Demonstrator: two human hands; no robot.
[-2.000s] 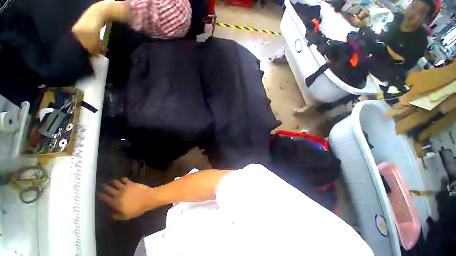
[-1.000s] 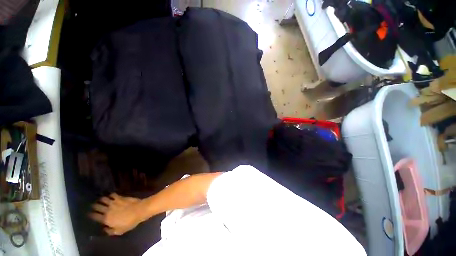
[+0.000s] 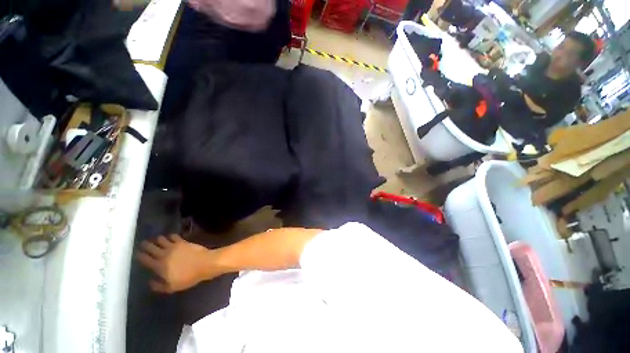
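Note:
My right hand [image 3: 178, 263] comes from a white sleeve. It lies over dark fabric [image 3: 155, 317] beside the table's front edge, with its fingers apart and nothing visible in it. My left hand is not in view. Large black fabric pieces [image 3: 238, 138] lie spread as a wide dark heap beyond my forearm, with a second long section [image 3: 328, 141] next to them. The white table edge [image 3: 114, 241] with a printed ruler runs down the left. Another black piece [image 3: 76, 58] lies on the table at the upper left.
A brown box of metal bits [image 3: 86, 155] and gold-looped scissors [image 3: 43, 231] lie on the table. A red basket [image 3: 407, 205] is partly covered by black fabric. Grey-blue tubs [image 3: 476, 227] stand at the right, one holding a pink basket [image 3: 537, 293]. A person [image 3: 552, 83] is at the upper right.
The view swung left and down, then back. The neighbour's hand at the upper left has mostly left the picture. My right hand stays beside the table edge, fingers still apart.

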